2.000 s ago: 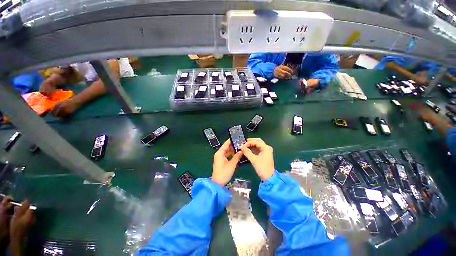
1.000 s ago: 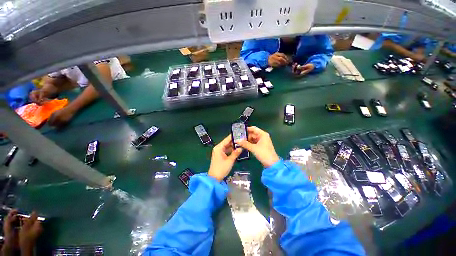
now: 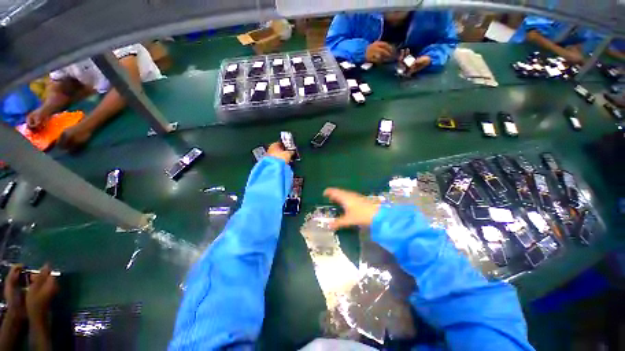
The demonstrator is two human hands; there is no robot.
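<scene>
My left hand is stretched forward over the green mat, with its fingers on a small black bar phone with a pale face. Another phone lies just left of this hand, partly hidden by it. My right hand is empty, with fingers apart, above the upper end of the silvery liner strip. A black phone lies on the mat between my left sleeve and right hand.
A clear tray of dark phones lies at right beside shiny film. A raised compartment tray stands on the far side. Phones lie along the mat. Metal posts cross at left. Other workers' hands are across and at lower left.
My hands have parted. My left hand has moved forward and left with the phone; my right hand has let go and opened. The view has shifted, and the power strip is mostly out of view.
</scene>
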